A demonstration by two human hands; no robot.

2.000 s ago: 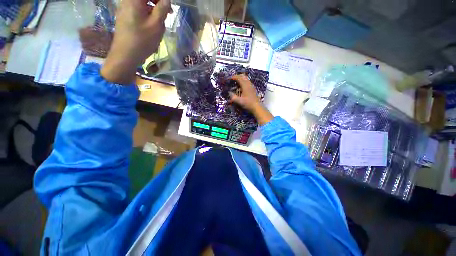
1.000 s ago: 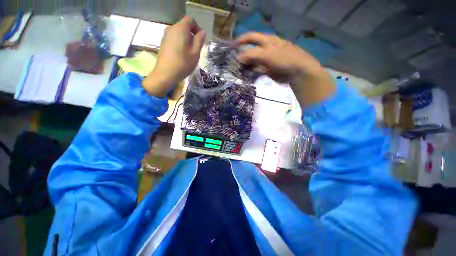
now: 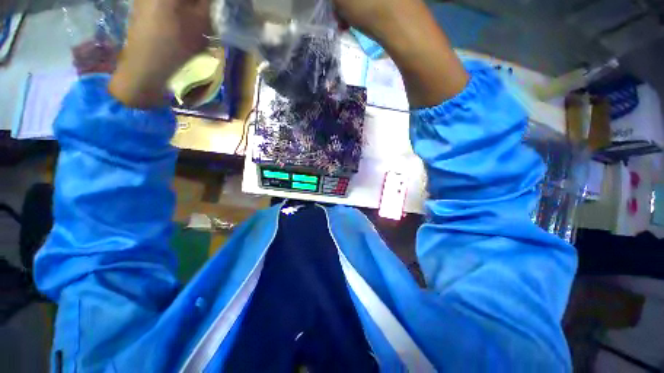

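A clear plastic bag (image 3: 304, 64) with a dark clump of small metal parts hangs at the top centre, raised over the back of the scale. My left hand (image 3: 178, 36) holds its left side and my right hand (image 3: 364, 11) its right side. Both hands are blurred and partly cut off by the top edge, so the fingertips hardly show. A tangled heap of small dark metal parts (image 3: 309, 138) covers the pan of the counting scale (image 3: 338, 185). The scale's green displays are lit at its front edge.
A white card with reddish edges (image 3: 393, 195) lies right of the scale. Yellow folded paper or cloth (image 3: 198, 79) is in a tray to the left. White sheets (image 3: 45, 105) lie far left. Clear plastic trays (image 3: 557, 197) are partly behind my right sleeve.
My right hand has gone from the heap to the bag, then up with it. The bag of parts is raised between both hands. The view has shifted, and the white card now shows.
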